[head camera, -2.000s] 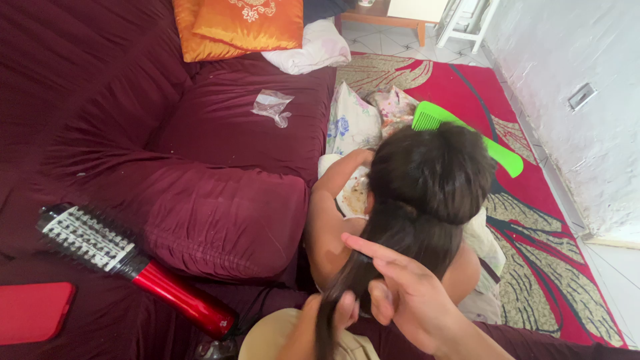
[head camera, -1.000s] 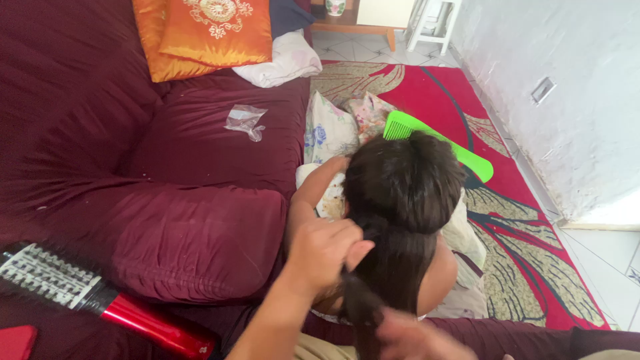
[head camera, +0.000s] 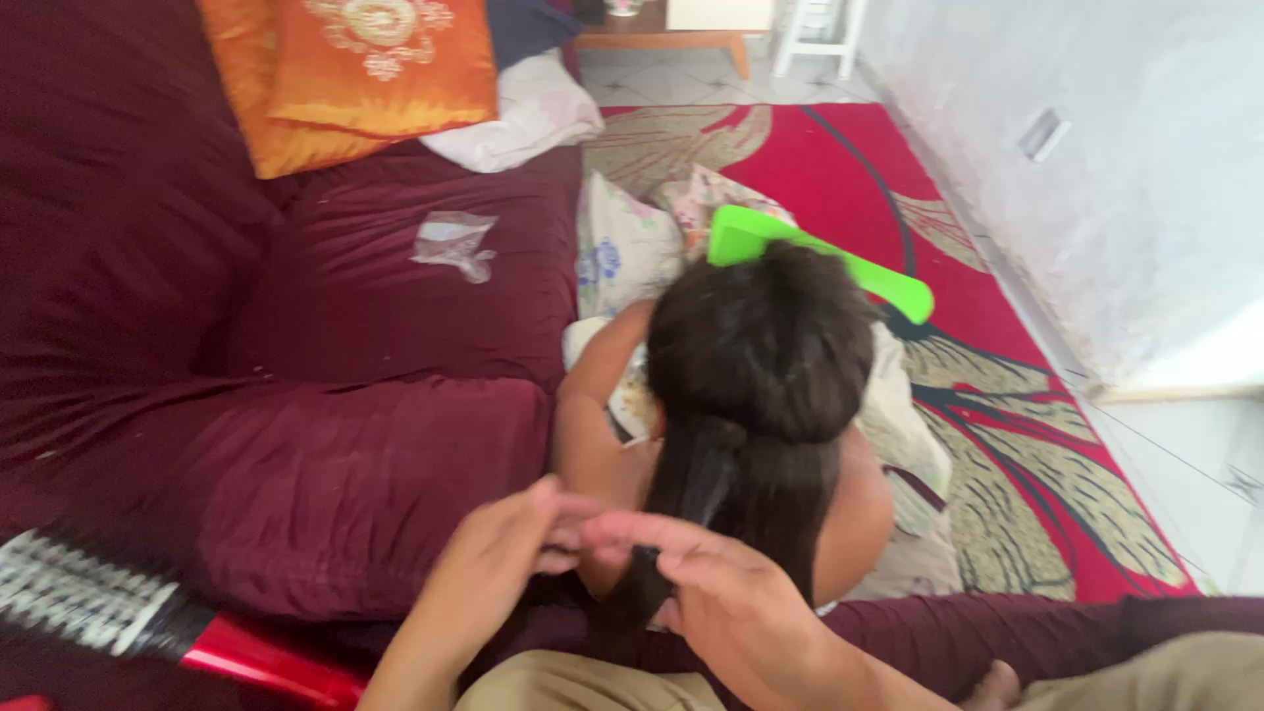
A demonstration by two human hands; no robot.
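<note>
A person with long dark hair sits in front of me, back turned, the upper hair gathered at the crown. A bright green comb shows at the far side of the head. My right hand is around a lock of the hair at the lower left of the back, its index finger pointing left. My left hand is beside it, fingertips meeting the right fingers; whether it holds any strands cannot be told. A red and black hot-air brush with pale bristles lies at the lower left.
The maroon-covered sofa fills the left side, with orange cushions, a white cloth and a small clear plastic bag. Floral pillows rest on the red patterned rug. A white wall stands at the right.
My left hand was up against the hair a second ago and is now lower, beside my right hand. My right hand, blurred low down then, is now higher, with its index finger extended.
</note>
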